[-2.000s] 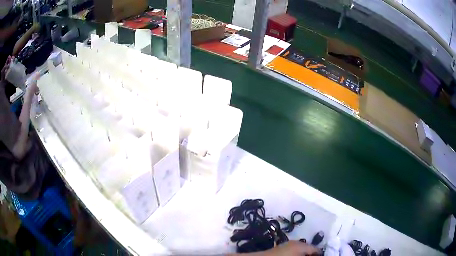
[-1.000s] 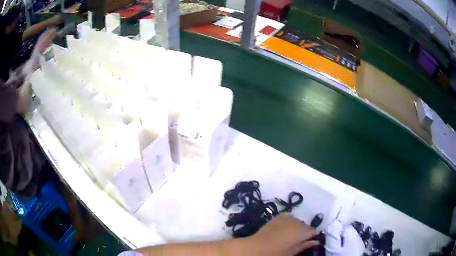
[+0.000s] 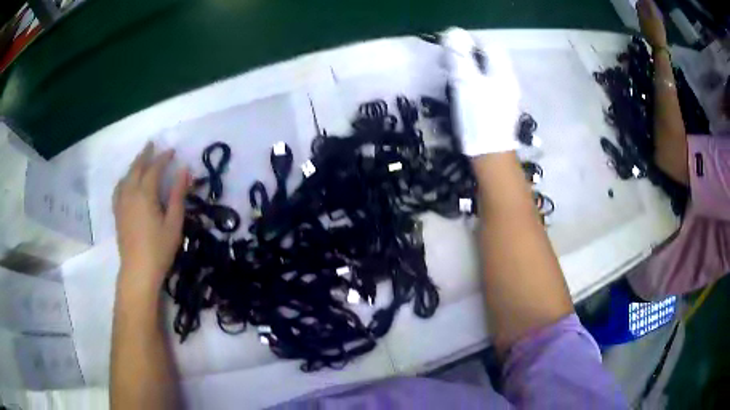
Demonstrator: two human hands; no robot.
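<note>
A large heap of black coiled USB cables (image 3: pixel 320 240) with small white plug ends lies on the white table in front of me. My left hand (image 3: pixel 148 208) is bare, at the heap's left edge, with fingers apart and nothing visible in it. My right hand (image 3: pixel 484 96) wears a white glove and is over the far right part of the heap. Small dark bits show between and beside its fingers; whether it grips a cable is unclear. The glove hides the cables under it.
White boxes (image 3: pixel 58 192) stand at the left edge. The green conveyor belt (image 3: pixel 200 56) runs along the far side. At the right, another person's arm (image 3: pixel 669 120) reaches over a second cable heap (image 3: pixel 628 104). A blue crate (image 3: pixel 640 316) is below the table.
The view has swung right, bringing the large cable heap and the neighbour at right into view. My hands, close together before, are now wide apart. Most boxes have left the view.
</note>
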